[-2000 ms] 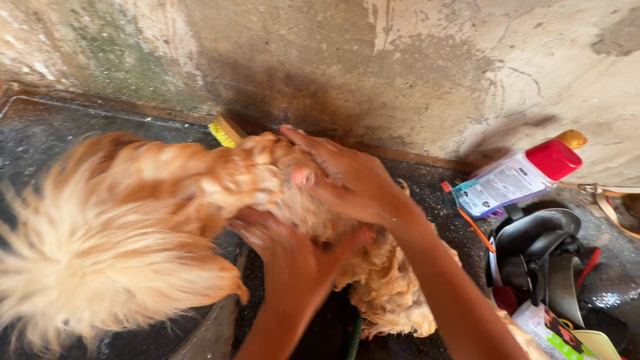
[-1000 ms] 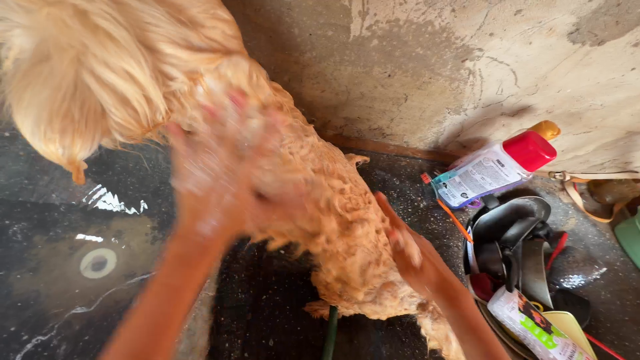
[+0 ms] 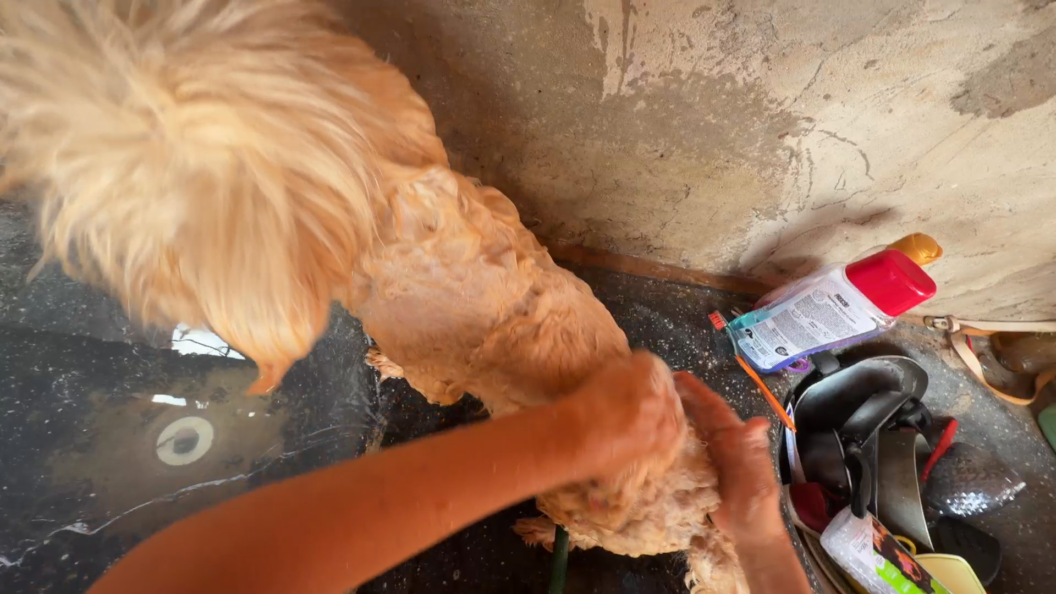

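Note:
A tan dog (image 3: pixel 478 289) with wet, matted body fur and dry, fluffy head fur stands across the view, its head at upper left. My left hand (image 3: pixel 623 412) presses on its rear back, slightly blurred, the fingers partly hidden. On the far side of the rump lies my right hand (image 3: pixel 730 454), with its palm against the wet fur and the thumb apart. Neither hand grasps a tool. Beneath the dog a green hose (image 3: pixel 559 561) shows in part.
A stained wall (image 3: pixel 701 148) runs behind the dog. At right are a red-capped bottle (image 3: pixel 813 318), an orange toothbrush (image 3: pixel 763 388), a black container of grooming items (image 3: pixel 858 396) and a beige strap (image 3: pixel 982 371). A pale ring (image 3: pixel 185 440) marks the wet dark surface at left.
My left hand has moved from the dog's shoulder area to its rear back, near my right hand. The dog's head fur now fills more of the upper left.

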